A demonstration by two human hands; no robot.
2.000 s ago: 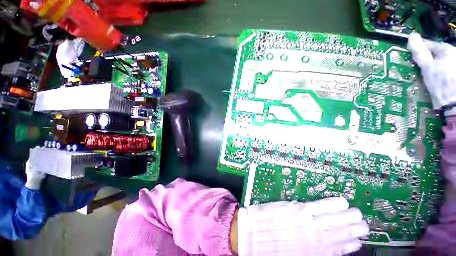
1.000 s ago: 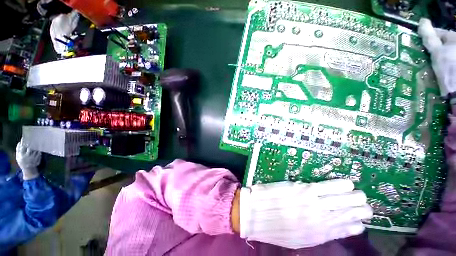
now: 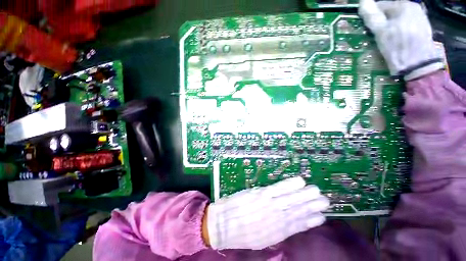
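Observation:
A large green circuit board (image 3: 286, 92) lies with its solder side towards me, silvery tracks glaring in its middle. My left hand (image 3: 268, 214), in a white glove, lies flat over the board's near edge, fingers pointing right; its thumb and palm are hidden. My right hand (image 3: 401, 38), also gloved, is at the board's far right corner with its fingers bent over the edge. Its fingertips are partly cut off by the top of the picture. What lies under the board is hidden.
Left of the board lie a dark-handled tool (image 3: 145, 131) and a second board with silver heat sinks (image 3: 43, 122) and a red coil (image 3: 87, 160). Another person's gloved hand (image 3: 31, 84) and blue sleeve (image 3: 43, 237) are at far left. Red items (image 3: 61, 30) hang over the upper left.
The view has shifted, so the large board appears further left. My right hand and forearm show more fully at its far right corner. My left hand keeps its place at the near edge.

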